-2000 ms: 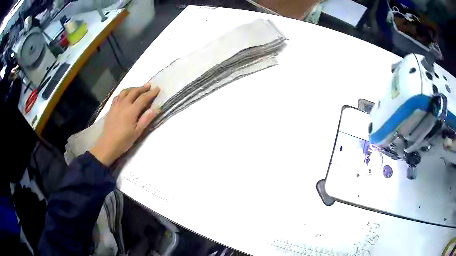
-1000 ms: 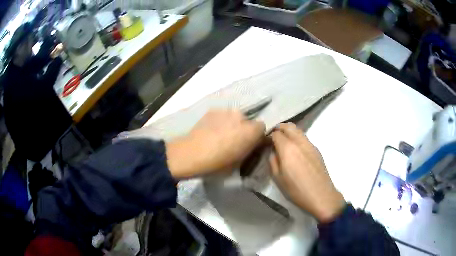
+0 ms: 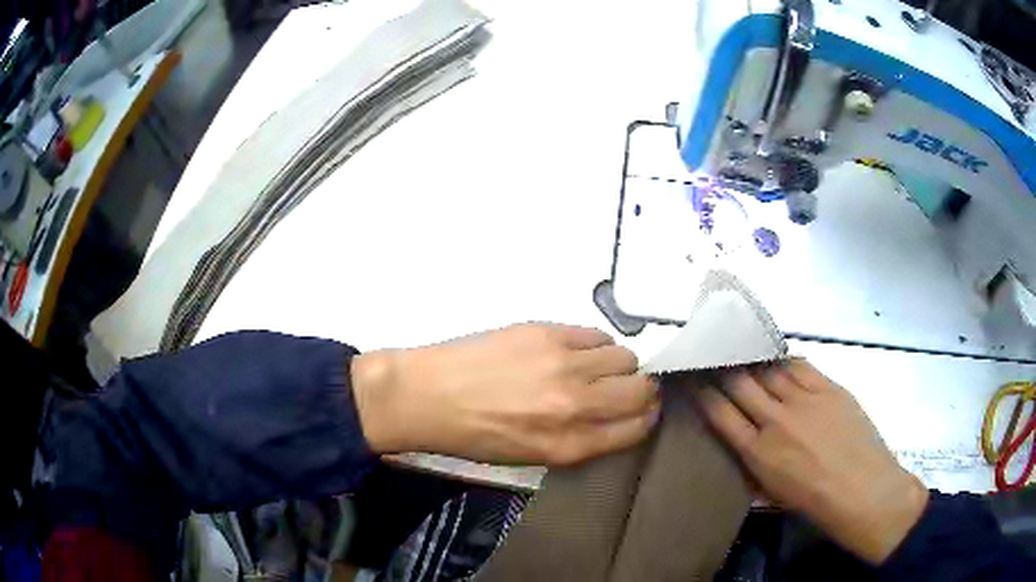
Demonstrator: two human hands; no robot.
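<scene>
A brown fabric panel (image 3: 682,477) hangs over the table's front edge toward my lap. Its far end is folded back and shows a pale side (image 3: 724,332), just in front of the needle area. My left hand (image 3: 517,392) grips the panel's left side with bent fingers. My right hand (image 3: 812,449) holds its right side, fingertips partly hidden at the fold. The white sewing machine (image 3: 909,136) with a blue band stands beyond, its needle area (image 3: 710,210) lit purple. No fabric lies under the needle.
A stack of pale curved strips (image 3: 307,148) lies at the table's left. Scissors with red and yellow handles (image 3: 1009,432) lie at the right edge. Another table (image 3: 97,171) with a yellowish edge stands at far left. Striped cloth (image 3: 449,540) shows below the front edge.
Both hands have moved from the pale stack to in front of the needle, with brown fabric between them. The view has turned right, and the stack lies apart from the hands.
</scene>
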